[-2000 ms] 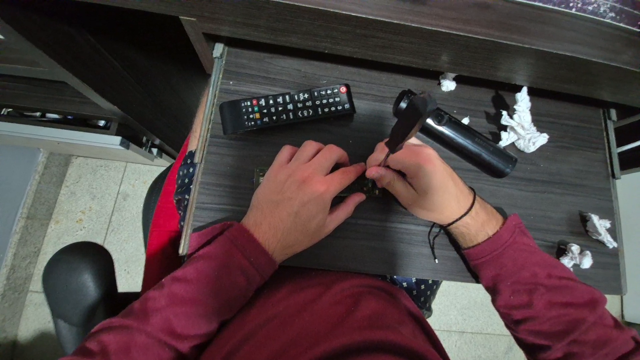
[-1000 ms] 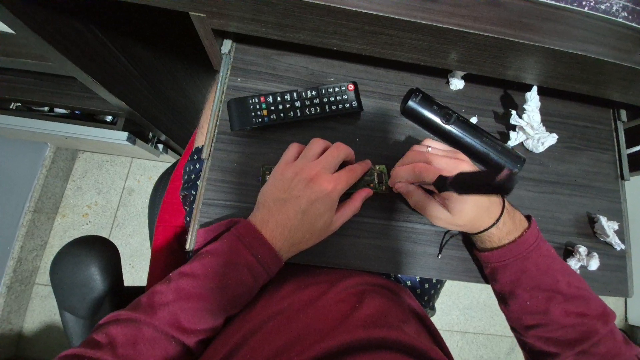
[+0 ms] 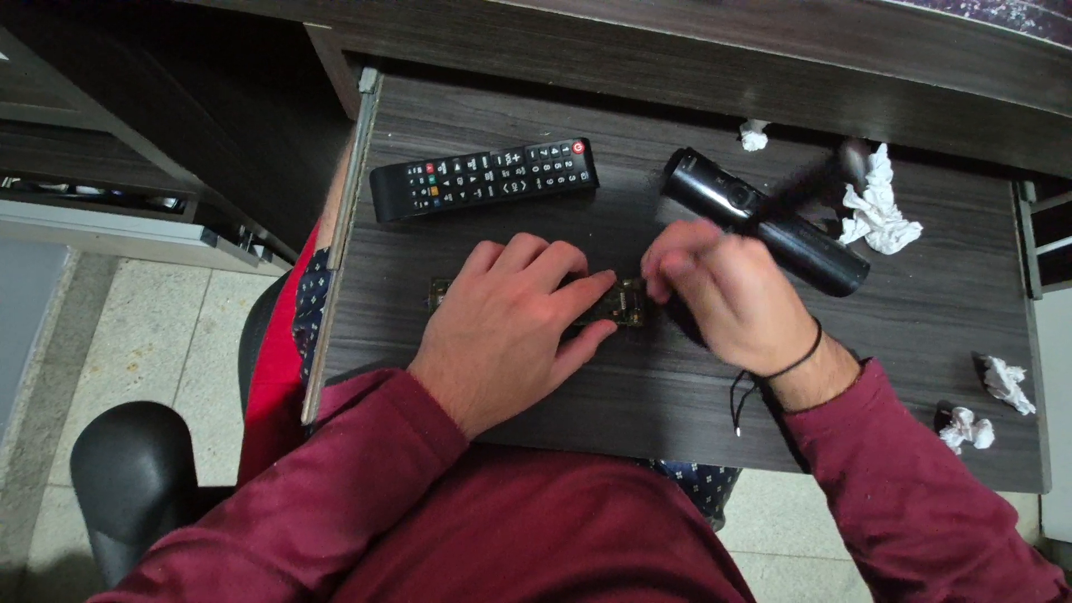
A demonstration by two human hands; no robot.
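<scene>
Under my left hand (image 3: 519, 327) lies a narrow green circuit board (image 3: 624, 303) on the dark wood-grain pull-out shelf (image 3: 586, 402); the fingers and thumb press on it and cover its middle. My right hand (image 3: 729, 293), blurred, is just right of the board's right end. It grips a dark-handled tool (image 3: 804, 188), also blurred, which points up and to the right over a black cylindrical object; its kind and its working end cannot be made out. A black cord bracelet is on the right wrist.
A black remote control (image 3: 486, 180) lies behind my left hand. The glossy black cylindrical object (image 3: 770, 222) rests behind my right hand. Crumpled white paper lies at the back right (image 3: 879, 209), the back (image 3: 754, 136) and the right edge (image 3: 967, 430). A black chair armrest (image 3: 134, 469) stands at lower left.
The tool in my right hand has swung from pointing right to pointing up and right. My left hand has stayed on the circuit board.
</scene>
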